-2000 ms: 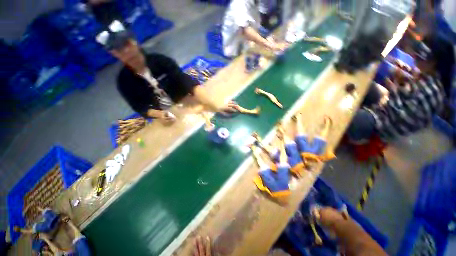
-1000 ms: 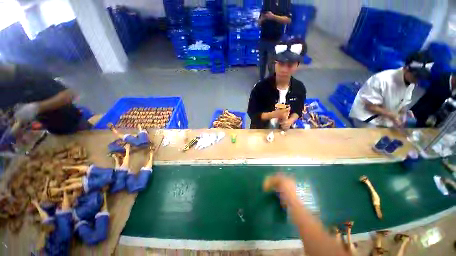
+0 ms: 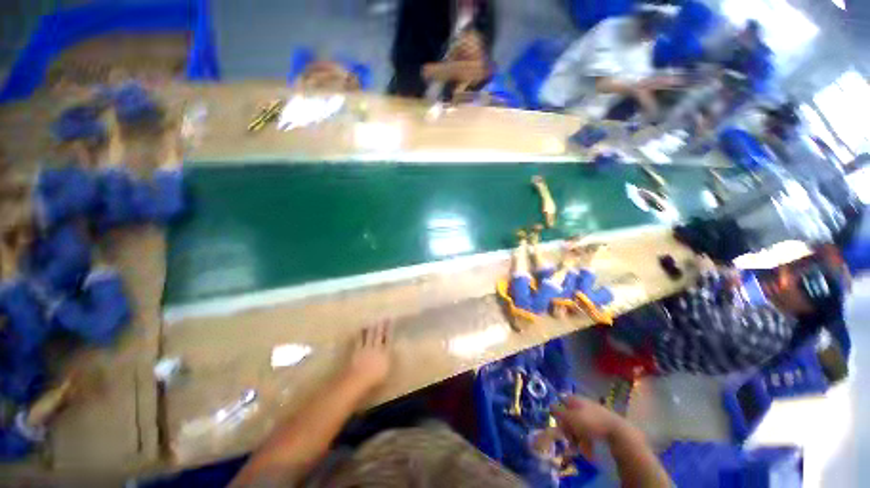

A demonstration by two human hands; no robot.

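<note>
My left hand (image 3: 372,348) rests on the near brown ledge (image 3: 429,329), fingers spread and empty. My right hand (image 3: 584,424) is over the blue crate (image 3: 491,405) of leg parts below the ledge; it is blurred, and whether it holds a part cannot be told. Blue shorts with orange edges and tan legs (image 3: 534,291) lie grouped on the ledge ahead of my right hand. A single tan lower leg (image 3: 544,202) lies on the green belt (image 3: 315,224).
Joined blue leg pairs (image 3: 67,195) are piled at left. A small white item (image 3: 168,370), a white piece (image 3: 290,355) and a white tube or bottle (image 3: 236,408) lie on the near ledge. People stand across the belt; a person in a checked shirt (image 3: 715,329) is at right.
The view has swung down and right. My right hand, over the belt a second ago, is now at the crate. My left hand has come into view on the ledge.
</note>
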